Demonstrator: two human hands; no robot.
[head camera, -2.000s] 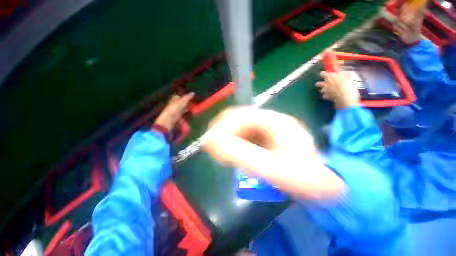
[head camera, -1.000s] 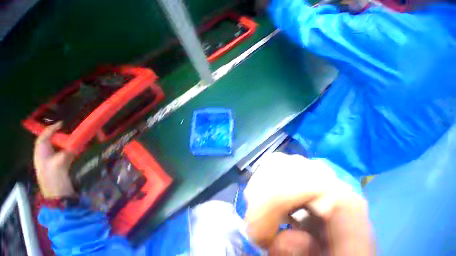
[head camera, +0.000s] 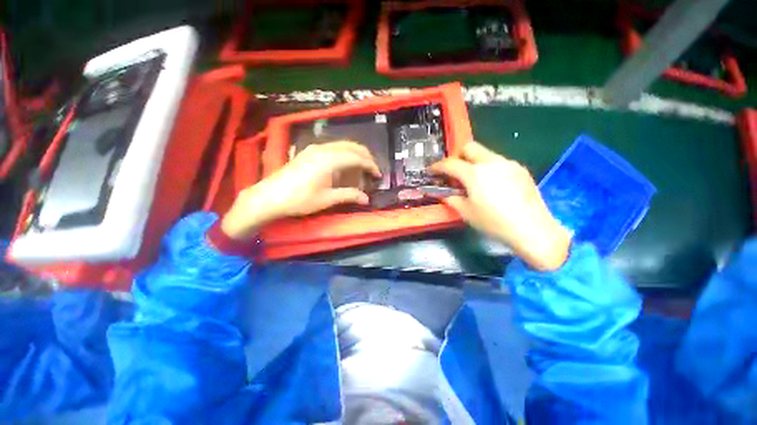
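Observation:
An open-backed tablet (head camera: 344, 139) lies in a red-orange foam frame (head camera: 357, 224) in front of me, on top of another red frame. Its main board (head camera: 415, 149) with small chips shows at the right end. My left hand (head camera: 303, 187) rests over the tablet's lower middle, fingertips at its lower edge. My right hand (head camera: 502, 195) has its fingertips at the lower right corner of the board. A dark strip lies along the lower edge between the fingertips. Whether either hand grips a small part cannot be told.
An open blue parts bin (head camera: 593, 195) stands right of my right hand. A white-framed tablet (head camera: 83, 178) tilts on stacked red frames at left. Framed tablets (head camera: 452, 37) lie on the green conveyor behind. A grey post (head camera: 664, 50) stands at upper right. Another person's blue sleeve is at far right.
The view has turned left and down. My left hand has left the tilted framed tablet it was holding at left. Both hands are now together over a framed tablet in front of me.

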